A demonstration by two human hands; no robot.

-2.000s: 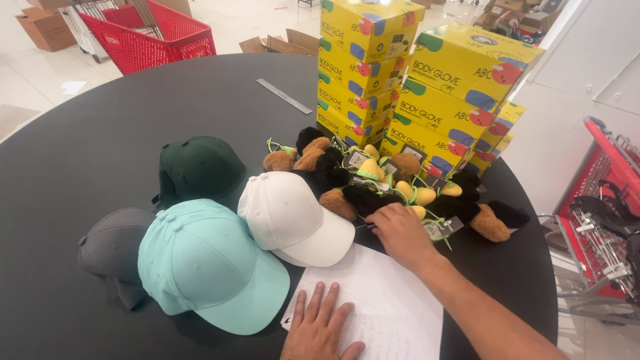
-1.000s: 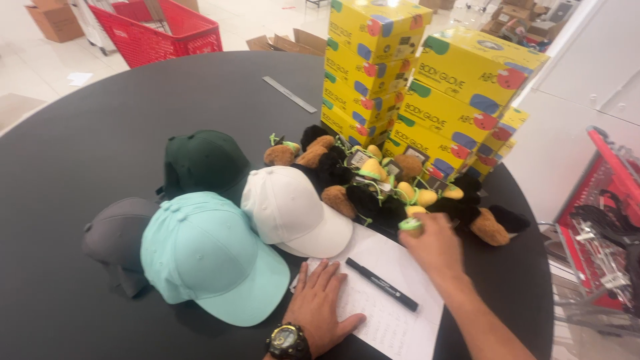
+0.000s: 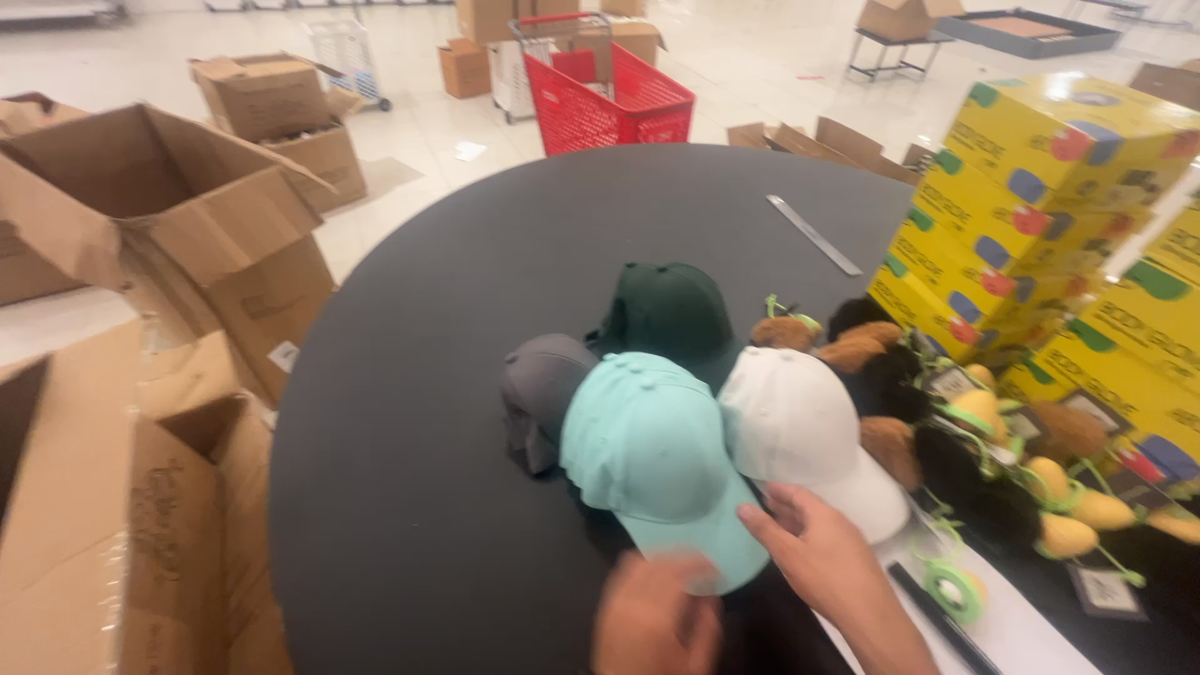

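A stack of aqua baseball caps [image 3: 666, 450] sits on the round black table, with a white cap [image 3: 797, 403] against its right side. A dark green cap [image 3: 667, 309] is behind, and a gray cap [image 3: 544, 394] is at the left. My left hand [image 3: 656, 609], blurred, is at the near edge of the aqua brim; its hold cannot be told. My right hand [image 3: 816, 553] has its fingers apart at the right edge of that brim, near the white cap. Beside it, a black marker [image 3: 942, 619] and a small green and yellow item [image 3: 952, 591] lie on the paper [image 3: 1012, 600].
Plush items with yellow parts and tags [image 3: 994, 450] are piled at the right before stacked yellow boxes [image 3: 1022, 216]. A metal ruler [image 3: 814, 234] lies at the back of the table [image 3: 394, 375]. Open cardboard boxes [image 3: 225, 225] stand at the left; a red shopping cart [image 3: 609, 103] is behind.
The view has swung left. Both hands have moved from the paper and plush pile to the aqua caps. The green item, in my right hand one second ago, now lies on the paper.
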